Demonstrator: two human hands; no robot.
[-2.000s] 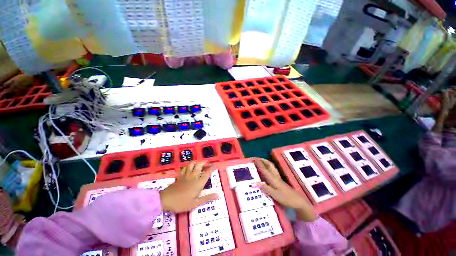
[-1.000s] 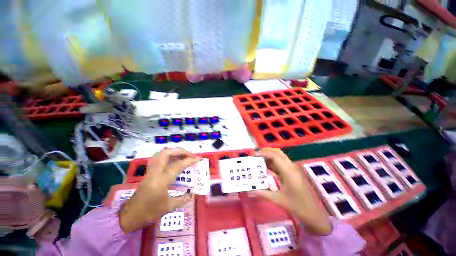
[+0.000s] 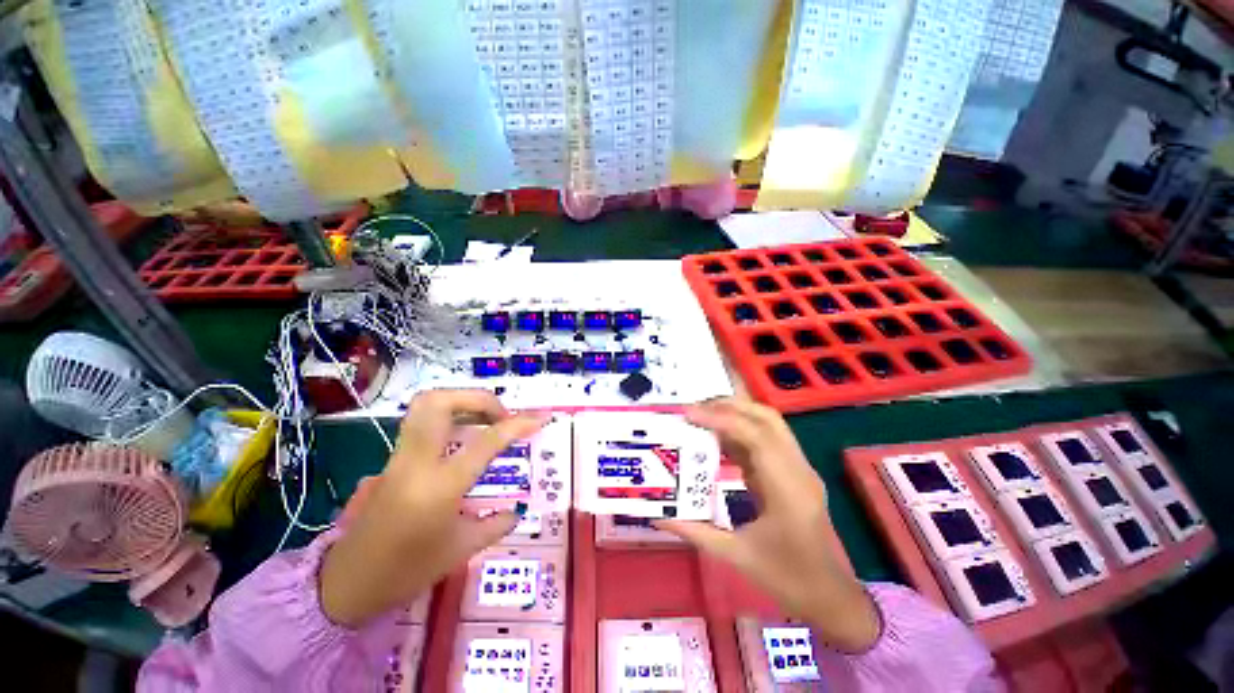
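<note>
My left hand [image 3: 426, 494] holds a white handheld unit [image 3: 508, 474] by its left side, its lit screen partly hidden by my fingers. My right hand [image 3: 765, 508] holds another white handheld unit [image 3: 646, 467] by its right side; its screen is lit with icons on a red, white and dark picture. The two units are side by side above the red-pink foam tray [image 3: 585, 596]. More white units with lit icon screens lie in that tray, such as one at the lower left [image 3: 512, 585] and one at the lower middle [image 3: 655, 659].
Right: a foam tray [image 3: 866, 474] of white units with dark screens. Behind: an orange-red tray [image 3: 758, 347] of black watch bodies and lit modules [image 3: 562, 363] on a white board [image 3: 690, 355]. Left: tangled cables [image 3: 305, 406], pink fan [image 3: 92, 508], white fan [image 3: 95, 383], yellow bin [image 3: 241, 474]. Printed sheets [image 3: 514, 81] hang above.
Two seconds ago my hands were on units in the tray; one second ago they held two raised units. The right unit's screen has changed from white icons to a red and dark picture. The view has shifted.
</note>
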